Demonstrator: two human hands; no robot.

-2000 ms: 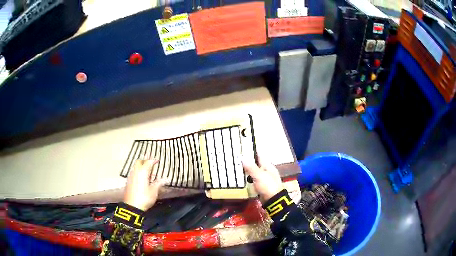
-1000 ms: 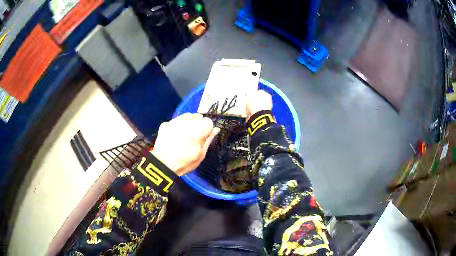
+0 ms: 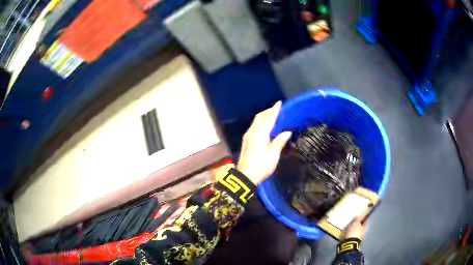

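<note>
My left hand [image 3: 262, 147] is open and empty at the left rim of the round blue scrap bin [image 3: 383, 155], thumb and fingers apart. My right hand [image 3: 355, 227] holds the pale cutting die [image 3: 349, 209] at the bin's near right rim. The die is tilted, with a light brown edge around its white face. Dark waste [image 3: 329, 165] lies tangled inside the bin. A few black strips [image 3: 153, 131] lie side by side on the cream cutting board [image 3: 111, 150].
More black strips [image 3: 116, 222] lie in the trough behind the red-wrapped ledge [image 3: 98, 252]. The dark blue press beam [image 3: 78, 88] runs along the far side of the board. A blue-framed stand [image 3: 424, 96] stands on the grey floor at the upper right.
The black offcut web has left my left hand, which has opened. My right hand has brought the die from the bin's far side to its near right rim. The view has swung back left.
</note>
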